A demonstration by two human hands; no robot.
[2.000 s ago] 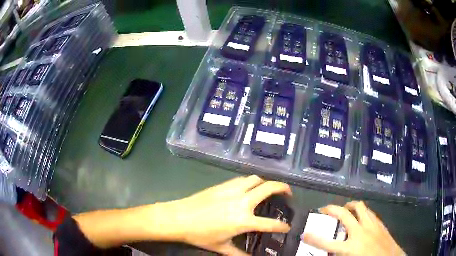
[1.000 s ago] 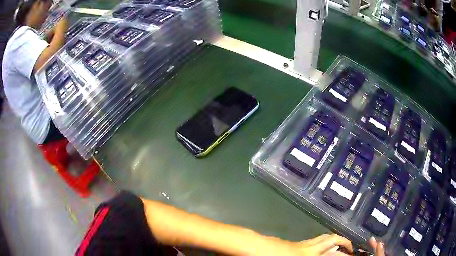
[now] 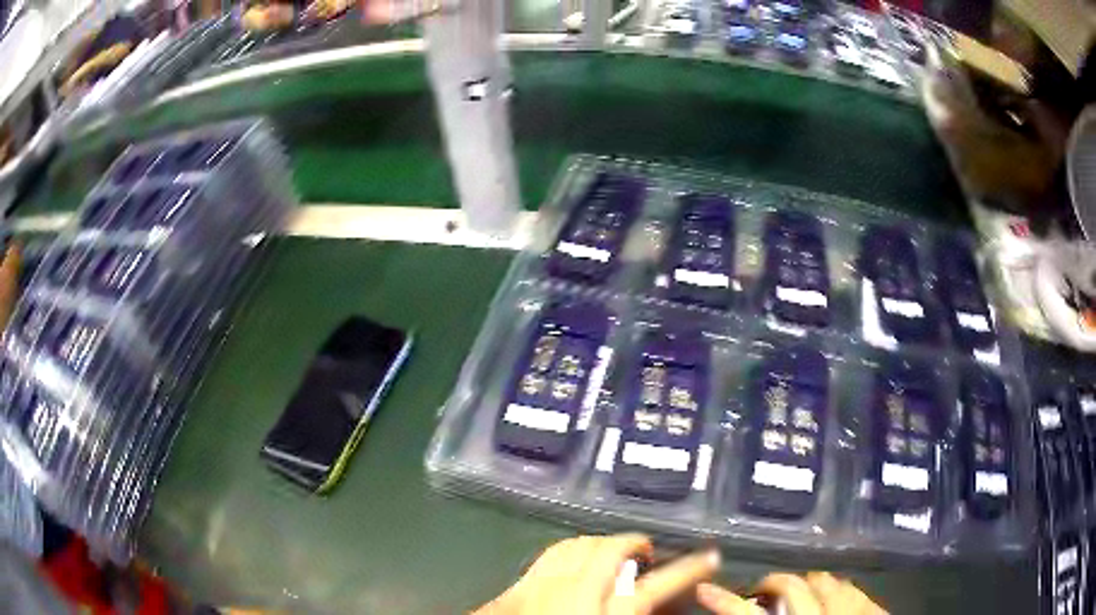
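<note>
My left hand point(image 3: 589, 579) and my right hand point(image 3: 799, 595) are close together at the bottom edge, cut off by it and blurred. A small white bit shows at the left fingers; what the hands hold cannot be made out. Just beyond them lies a clear blister tray point(image 3: 481, 481) with two rows of dark blue-purple phones. One phone point(image 3: 662, 408) lies back up in the front row, with small silver slots and a white label. White slips show beside some phones.
A black smartphone point(image 3: 339, 402) with a yellow-blue edge lies on the green bench point(image 3: 258, 535). A tall stack of filled trays point(image 3: 144, 300) stands at left. A white post point(image 3: 475, 132) rises behind. More phones lie at far right, below a white bag point(image 3: 1040, 270).
The view turned left a second ago and has swung back right. Compared with two seconds ago, my hands sit lower in view, and the dark phone and white piece at them no longer show clearly.
</note>
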